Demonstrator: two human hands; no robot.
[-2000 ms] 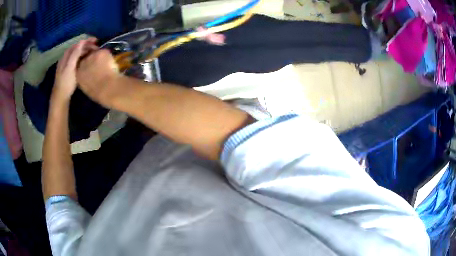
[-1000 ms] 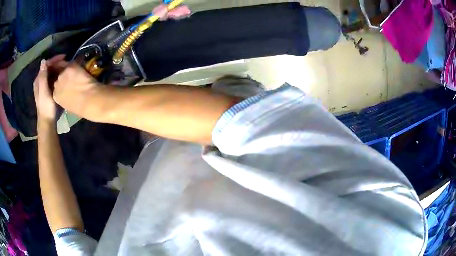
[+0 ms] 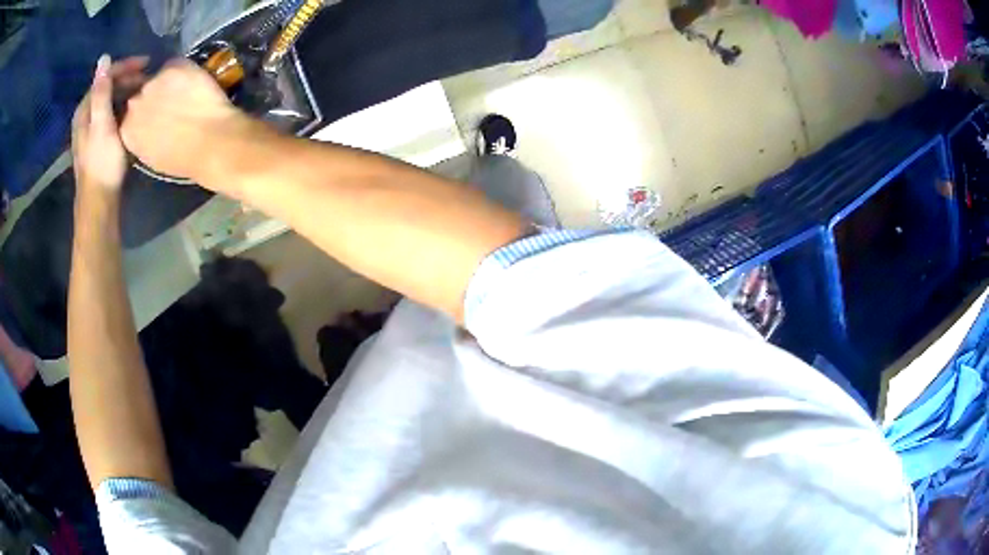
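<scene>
The steam iron (image 3: 284, 92), with a pale rim and an orange handle, lies at the left part of the black trouser leg (image 3: 418, 49). The leg is on the padded arm, whose bare grey end (image 3: 569, 15) shows at the top edge. My right hand (image 3: 179, 119) is closed around the iron's handle and hides part of it. My left hand (image 3: 100, 136) is just left of my right hand, over dark cloth. Its thumb or finger points up, and its grip is hidden. A coiled yellow hose (image 3: 293, 30) rises from the iron.
Blue plastic crates (image 3: 835, 244) stand at the right, with light-blue cloth (image 3: 949, 401) beside them. Magenta cloth (image 3: 803, 13) hangs at the top right. A dark garment heap (image 3: 206, 358) lies low at the left. A shoe-like black item (image 3: 497, 134) is near the tiled floor (image 3: 716, 119).
The view has tilted, so the padded arm sits higher in the picture. Over the frames the iron and both hands have moved left along the board, and the board's grey end has come bare.
</scene>
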